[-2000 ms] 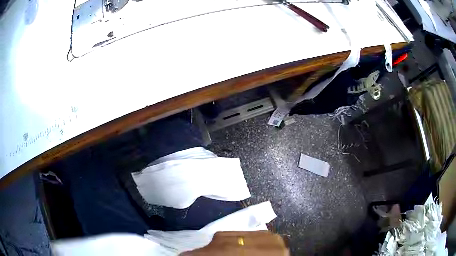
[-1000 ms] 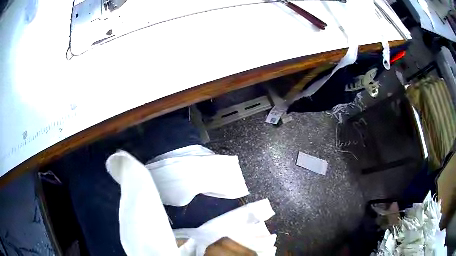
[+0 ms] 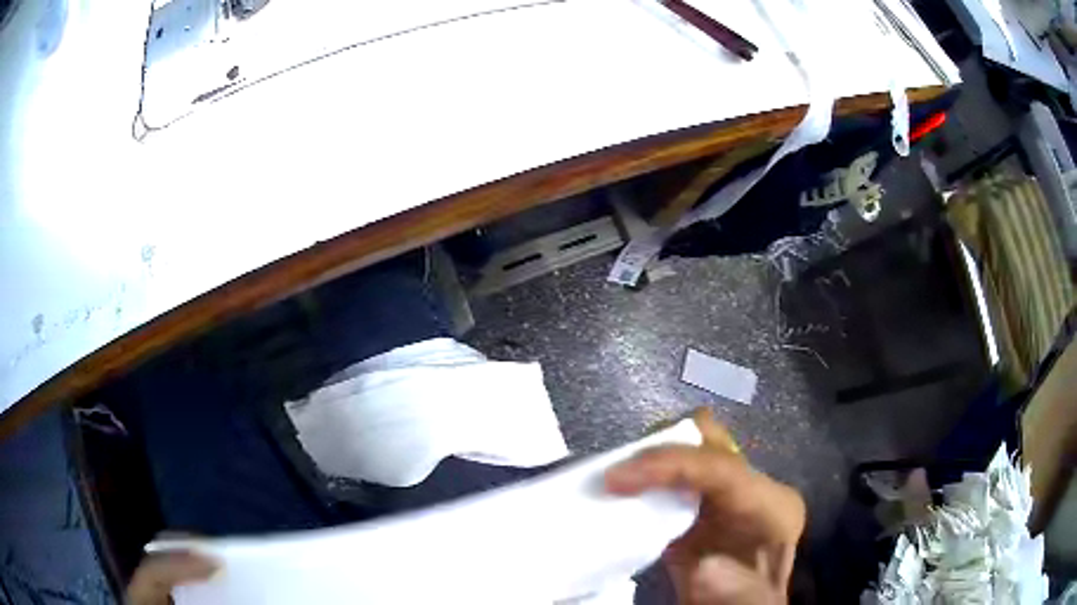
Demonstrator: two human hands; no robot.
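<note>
A long white cut piece [image 3: 449, 546] is stretched between my two hands low in the picture. My right hand [image 3: 726, 508] grips its right end, fingers over the front face. My left hand [image 3: 175, 572] is at its left end, cut off by the bottom edge, with fingertips over its upper edge. More white layers show below it near my right hand, largely hidden. A separate white stack [image 3: 431, 408] with a curved lower edge lies on the dark thigh beyond the held piece.
The white machine table [image 3: 390, 130] has a brown wooden edge. A dark red-handled tool [image 3: 712, 28] lies on it, and a white strip [image 3: 756, 177] hangs over the edge. A pale rectangle [image 3: 719, 376] is on the speckled floor. A spiky white heap [image 3: 968, 544] is at lower right.
A single white piece was raised at lower left one second ago. Now a piece spans between both hands, and my right hand is higher and further right. The view has shifted slightly.
</note>
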